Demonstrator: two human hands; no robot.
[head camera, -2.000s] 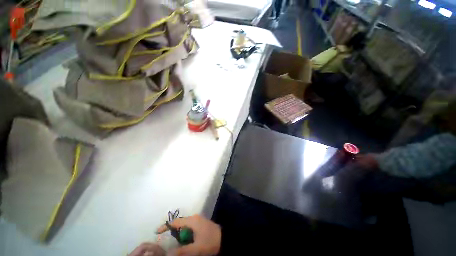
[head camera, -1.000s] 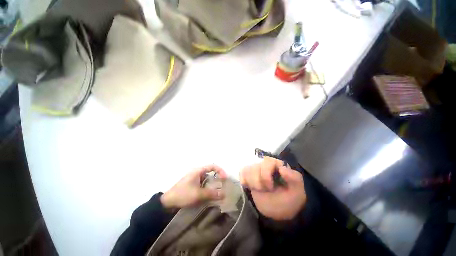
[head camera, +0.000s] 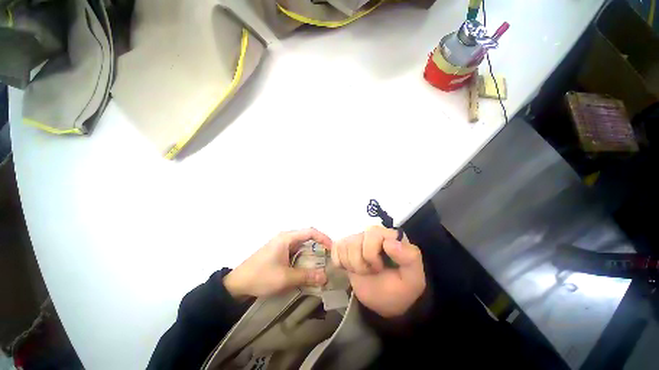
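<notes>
An open-mouthed taupe bag body (head camera: 289, 336) lies at the front table edge, its inside facing up, with a small pale label (head camera: 334, 298) inside. My left hand (head camera: 271, 267) pinches the bag's top edge. My right hand (head camera: 383, 271) is closed in a fist at the same edge, close to the left fingertips. A black looped cord (head camera: 381, 213) sticks up from the right fist. The tool in the fist is hidden by the fingers, and so is its tip.
A red-based pot (head camera: 453, 61) with tools in it stands at the upper right, beside a wooden stick (head camera: 473, 100) and a yellowish block (head camera: 494, 87). Taupe pieces with yellow edges (head camera: 184, 76) lie at the upper left. A metal-topped table (head camera: 506, 188) is at right, with a dark tube (head camera: 607, 260).
The view has turned down from the stacked pieces to the bag. The left hand now holds the bag's edge, and the right fist has come in against it.
</notes>
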